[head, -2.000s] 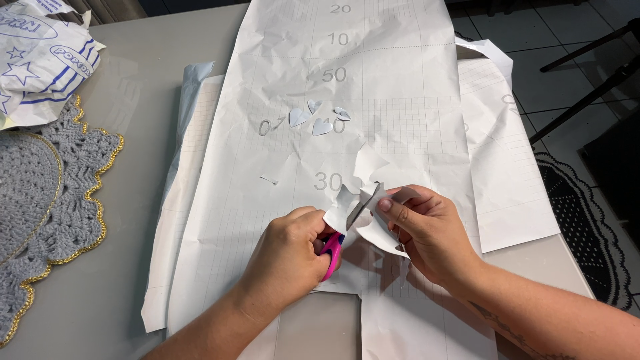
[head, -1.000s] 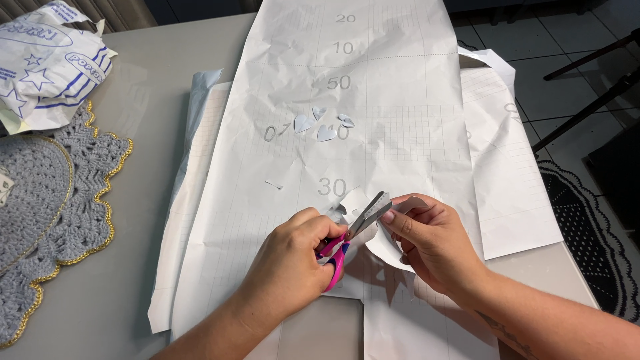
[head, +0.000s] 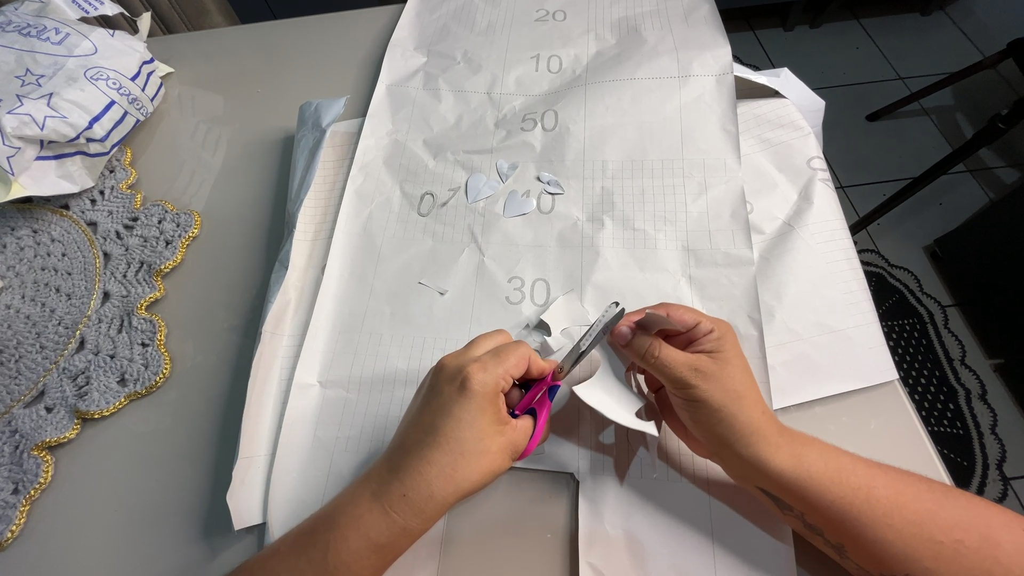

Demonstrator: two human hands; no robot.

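Note:
My left hand (head: 476, 404) grips the pink and dark blue handles of small scissors (head: 546, 390), whose metal blades point up and right. The blade tips lie beside the fingertips of my right hand (head: 696, 372), which pinches a cut piece of white paper (head: 616, 392) with curved edges. Part of that paper is hidden by the fingers. Another curved scrap (head: 564, 314) shows just beyond the blades. Farther up the large printed paper sheet (head: 664, 280) lie several small paper hearts (head: 481, 188), one of them folded or curled. A thin paper sliver (head: 433, 286) rests left of the printed 30.
More paper sheets (head: 824, 320) lie under the large one on a grey table (head: 240, 144). At left, a crumpled popcorn bag (head: 72, 96) sits by a grey crocheted mat (head: 120, 296) with gold edging. A black and white rug (head: 920, 360) lies on the tiled floor at right.
The scissor blades, apart one second ago, now look nearly closed. Both hands stay at about the same place over the sheet, and the hearts have not moved.

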